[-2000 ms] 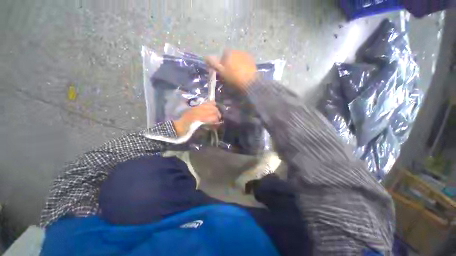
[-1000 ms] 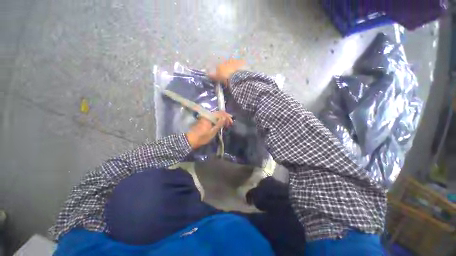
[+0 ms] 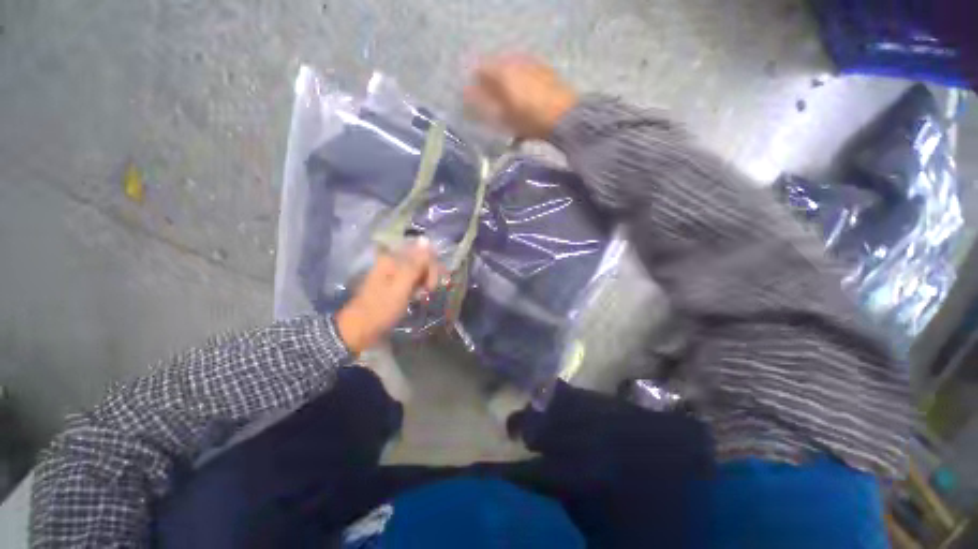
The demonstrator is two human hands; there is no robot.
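Note:
Dark bagged garments [image 3: 547,231] in shiny clear film lie on the floor before me. A narrow pale tie strip [image 3: 472,231] crosses their middle and pinches them. A strip length [image 3: 421,177] rises from my left hand [image 3: 391,290] over the left half. My left hand is blurred, with its fingers closed around the strip's lower end. My right hand [image 3: 520,97] is blurred beyond the far edge of the garments, near the strip's far end. Whether it holds the strip cannot be told.
A loose pile of bagged garments [image 3: 906,214] lies at the right, partly behind my right sleeve. A blue-purple crate [image 3: 890,43] is at the top right. Wooden slats show at the lower right edge. A yellow scrap [image 3: 134,182] lies on the concrete at the left.
My right hand has moved up, away from the garments. My left hand has moved slightly left and down. The garments now look more pinched and their right half is tilted.

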